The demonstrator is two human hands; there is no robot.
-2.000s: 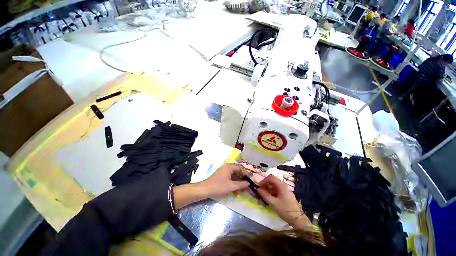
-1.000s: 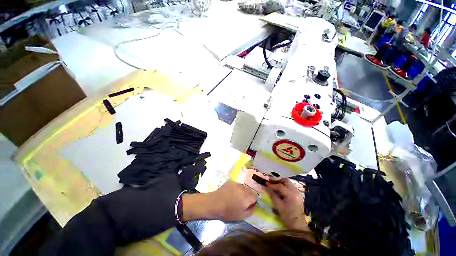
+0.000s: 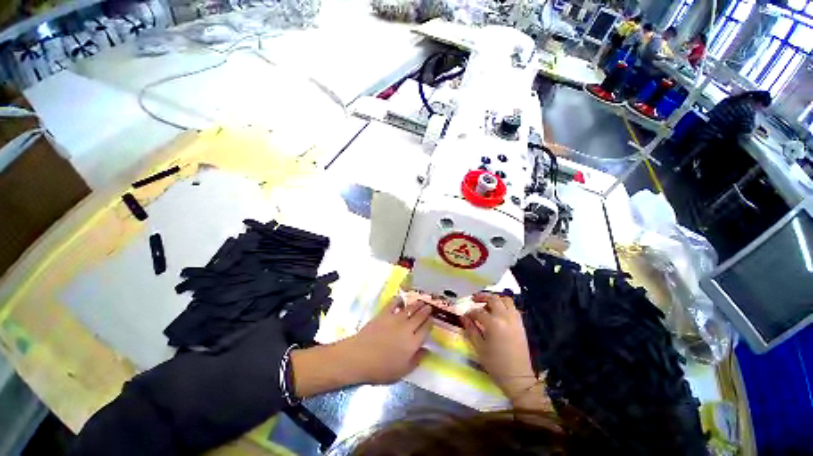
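The white sewing machine head (image 3: 472, 214) stands in front of me. A black strip (image 3: 447, 316) lies at the needle area under the head, held at its two ends. My left hand (image 3: 397, 338) holds its left end with the fingertips. My right hand (image 3: 501, 338) holds its right end. The needle and presser foot are hidden by the head. A large tangled black pile (image 3: 606, 347) lies right of my right hand. A flatter black pile (image 3: 250, 285) lies on the pale board at left, beyond my left forearm.
Three separate black strips (image 3: 158, 254) lie at the board's upper left. A cardboard box (image 3: 40, 196) is at far left. Clear plastic bags (image 3: 682, 276) and a grey screen (image 3: 771, 272) are at right. The shiny metal plate (image 3: 361, 405) lies below my left wrist. People are at the back right.
My left hand has moved from below the needle area up to the strip, which both hands now hold under the head. The view has shifted right.
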